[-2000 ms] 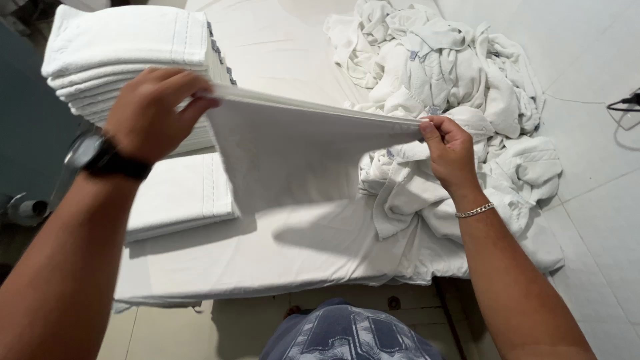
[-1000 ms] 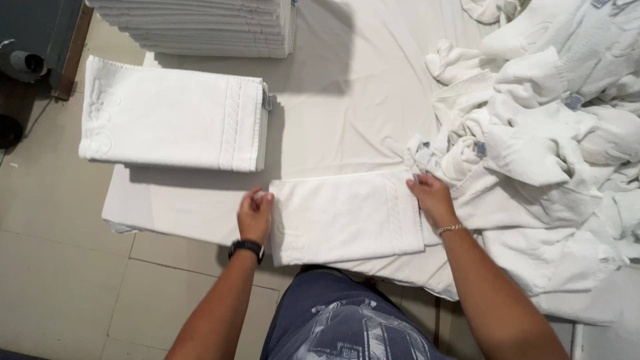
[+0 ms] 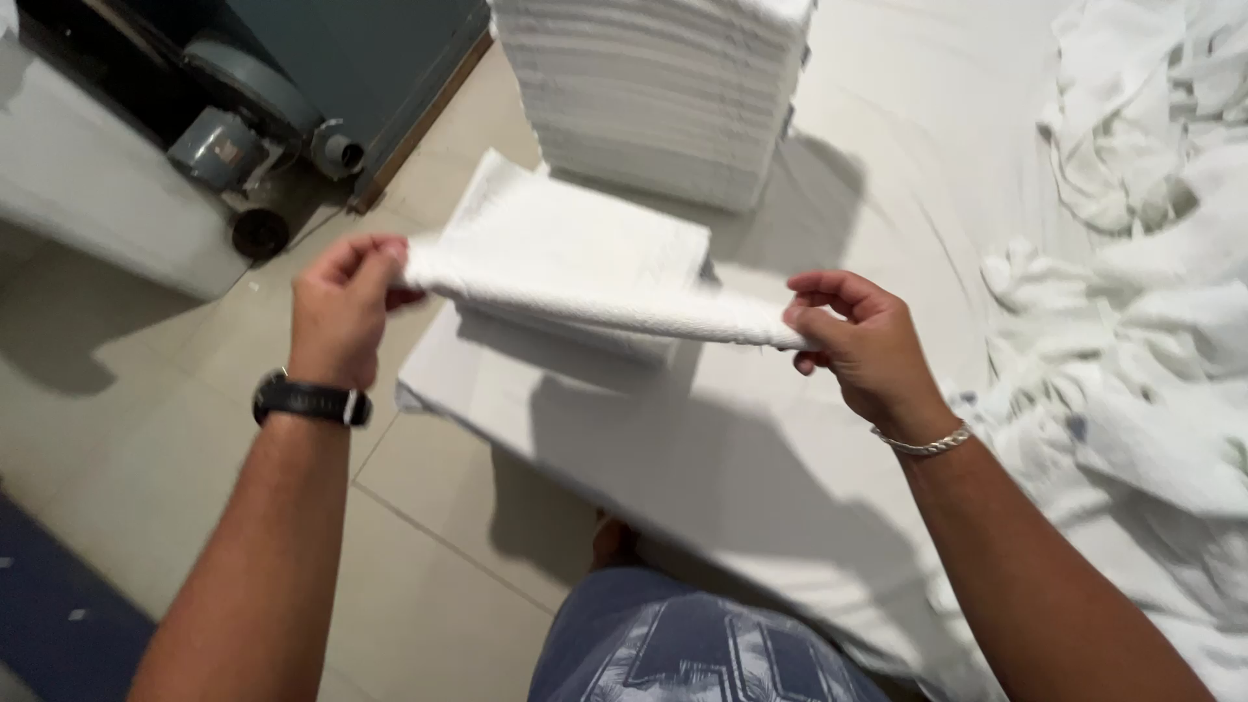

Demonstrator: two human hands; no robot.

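Observation:
A folded white towel (image 3: 604, 310) is stretched in the air between my two hands. My left hand (image 3: 346, 307) pinches its left end, and my right hand (image 3: 853, 336) pinches its right end. Just behind and below it lies a low pile of folded white towels (image 3: 585, 219), partly hidden by the held one. Whether the held towel touches this pile I cannot tell. A tall stack of folded white towels (image 3: 663, 97) stands beyond the low pile.
A heap of crumpled white towels (image 3: 1170, 341) covers the right side of the white cloth-covered table (image 3: 673, 458). On the floor at upper left stands a grey motor-like machine part (image 3: 224, 146) beside a dark panel (image 3: 400, 78). My legs are at the table's near edge.
The folded towel lay on the table between my hands one second ago; now it is lifted and over by the low pile. Earlier still, my hands held a towel hanging loosely. The view has shifted left.

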